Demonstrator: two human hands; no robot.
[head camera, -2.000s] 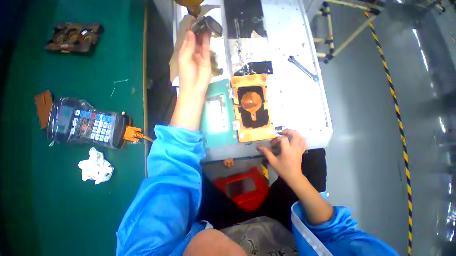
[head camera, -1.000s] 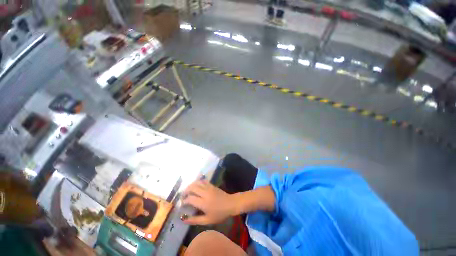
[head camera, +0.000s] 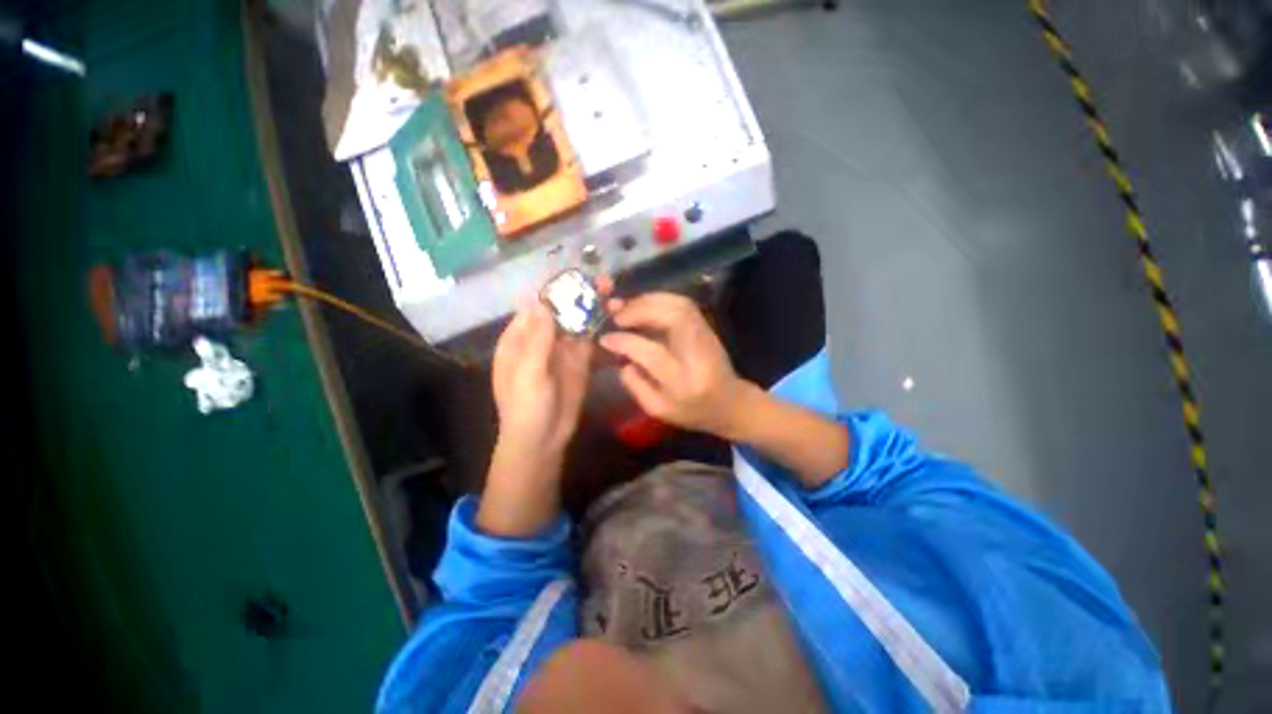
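Observation:
A small rounded device, likely a smartwatch case (head camera: 572, 303), is held in front of the machine's front edge, its bright silvery face up. My left hand (head camera: 537, 366) grips it from the left and below. My right hand (head camera: 675, 360) is at its right edge with thumb and fingertips, which seem to touch it. Beyond it on the white machine (head camera: 670, 98) lie the orange fixture (head camera: 569, 188) with a dark recess and round orange centre, and the teal plate (head camera: 417, 181) beside it. The recess holds no device that I can see.
A red button (head camera: 665, 228) is on the machine front. On the green bench (head camera: 168, 530) at left lie a handheld terminal (head camera: 179, 297), a crumpled white wipe (head camera: 218, 377) and a brown fixture block (head camera: 130, 135). An orange cable (head camera: 349, 304) runs from the terminal towards the machine. Yellow-black tape marks the floor.
The view has swung back down to my lap and the bench. My right hand has left the machine's front edge. Both hands are now together at the device, which my left hand held farther off earlier.

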